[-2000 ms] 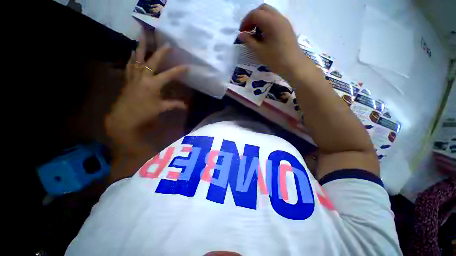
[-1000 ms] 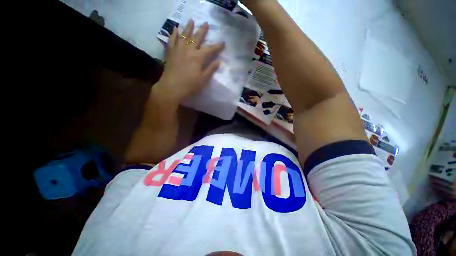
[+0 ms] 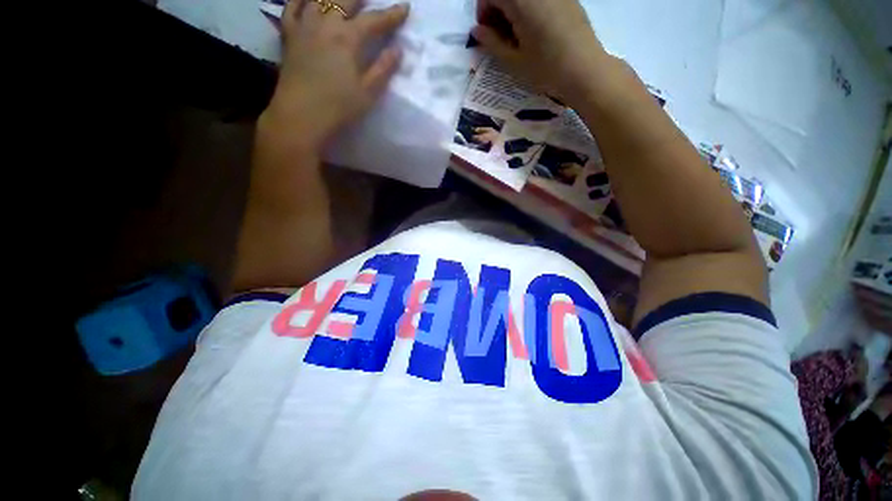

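Observation:
A white glossy sheet (image 3: 411, 147) lies over printed retail boxes (image 3: 501, 157) at the top centre, and dark marks show faintly on or through it. My left hand (image 3: 328, 64), with a ring, rests on the sheet's left part with fingers apart. The top of this hand is near the picture's upper edge. My right hand (image 3: 538, 39) is at the sheet's right edge over the boxes, fingers bent and fingertips close together. Whether it pinches a small piece is too blurred to tell. The boxes overlap in a row, running to the right under my forearm.
A loose white sheet (image 3: 768, 73) lies on the white table at the upper right. A blue plastic stool (image 3: 145, 321) stands on the dark floor at the left. Another person's dark-red patterned sleeve (image 3: 826, 411) shows at the lower right, near more printed boxes (image 3: 875, 250).
My right hand has come back from the top edge to the sheet's right side. My left hand has shifted up and left in the picture, still on the sheet.

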